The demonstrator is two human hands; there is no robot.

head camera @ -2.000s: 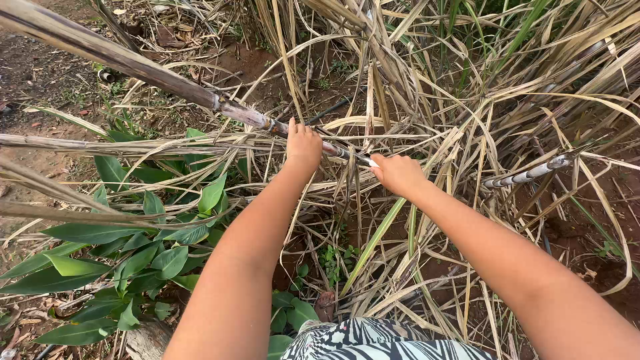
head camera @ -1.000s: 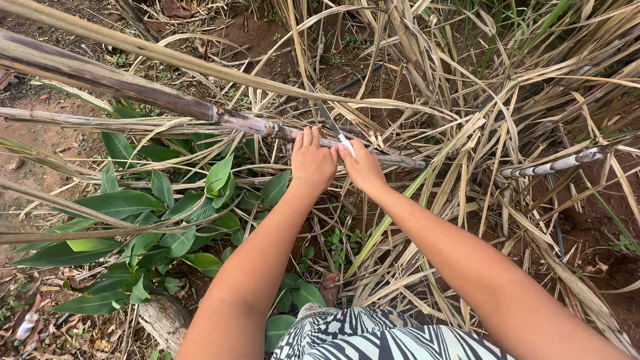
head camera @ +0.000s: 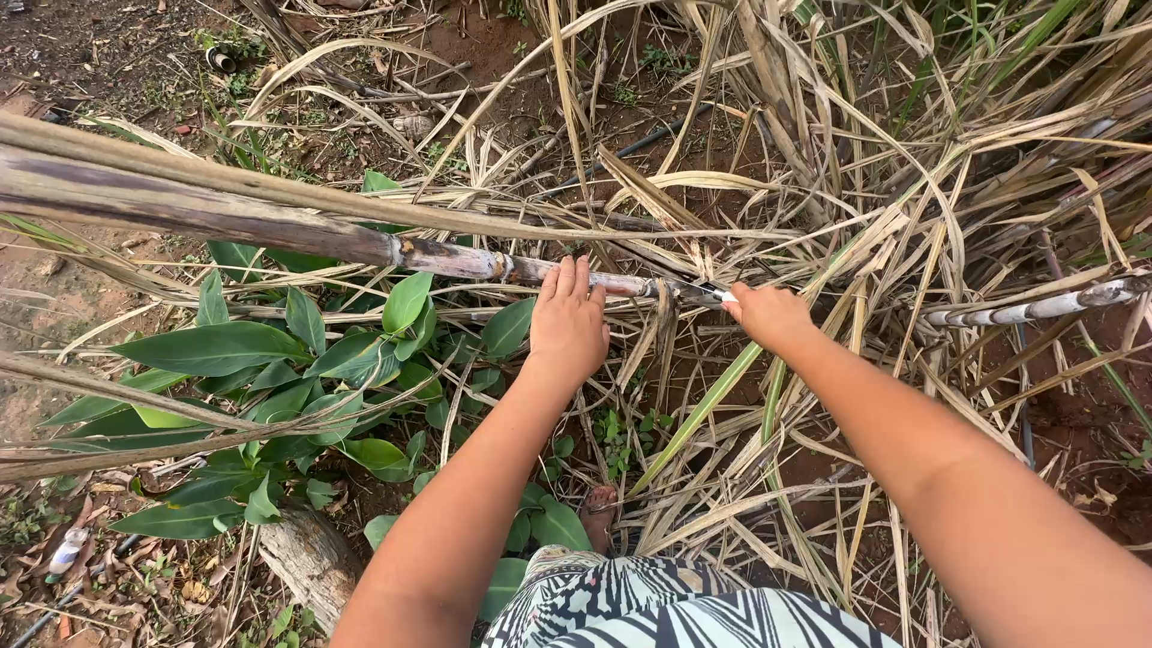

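Note:
A sugarcane stalk (head camera: 450, 261) with ringed joints slants from the upper left to the middle of the view. My left hand (head camera: 569, 315) lies against it with the fingers extended over the cane; whether they grip it cannot be seen. To the right, my right hand (head camera: 769, 313) is closed on the white handle of a knife (head camera: 725, 295). The dark blade points left and touches or lies close to the cane's right part, beside a strip of dry leaf (head camera: 664, 333). Part of the blade is hard to make out among the leaves.
Dry cane leaves (head camera: 864, 225) cover much of the ground. Another cane stalk (head camera: 1035, 308) lies at the right. Broad-leaved green plants (head camera: 216, 349) grow at the left, above a log (head camera: 310, 562). A black hose (head camera: 630, 148) crosses the soil behind. A plastic bottle (head camera: 68, 551) lies at the lower left.
The knife blade, raised across the cane one second ago, now lies low along it. My right hand has moved right, away from my left hand, which it was close beside.

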